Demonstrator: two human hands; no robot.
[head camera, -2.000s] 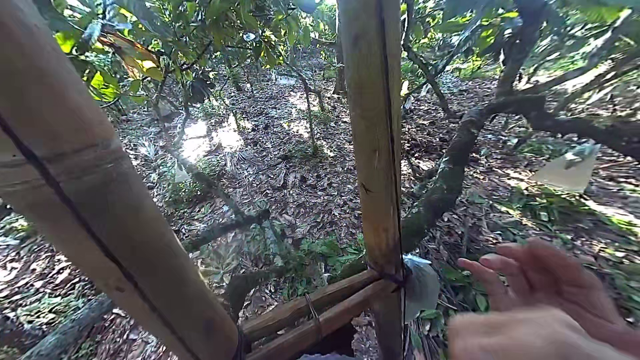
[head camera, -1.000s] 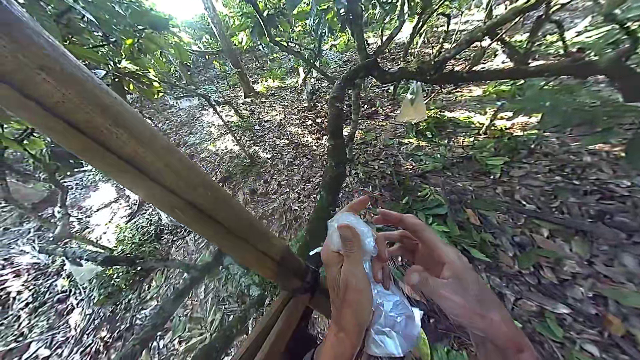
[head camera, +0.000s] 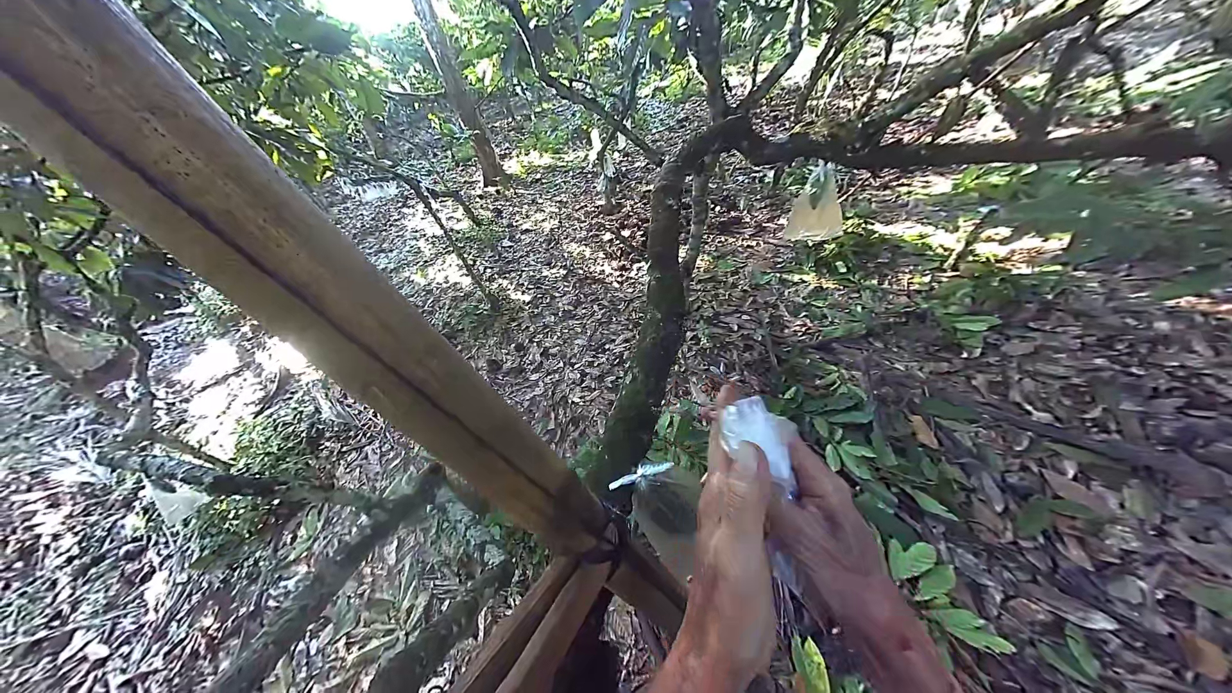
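Note:
Both my hands meet at the lower right of the view, in front of the leafy ground. My left hand (head camera: 736, 515) grips a bunched, whitish clear plastic bag (head camera: 757, 438), its thumb pressed on it. My right hand (head camera: 823, 515) lies against the bag's right side; its fingers are partly hidden and blurred. Part of the plastic hangs below between the hands. Just left of my left hand, a translucent bag (head camera: 666, 520) with a whitish tied end hangs by the pole joint.
A thick bamboo pole (head camera: 318, 308) slants from upper left to a dark lashing (head camera: 608, 551), where shorter poles (head camera: 549, 626) join. Behind rises a mossy tree trunk (head camera: 654, 356) with a long branch (head camera: 982, 149) reaching right. Another bag (head camera: 815, 214) hangs under it. Leaf litter covers the ground.
Two seconds ago the hands were at the lower right edge with no bag visible. Since one second ago, my right hand has closed in against the bag and my left hand. The view has swung right.

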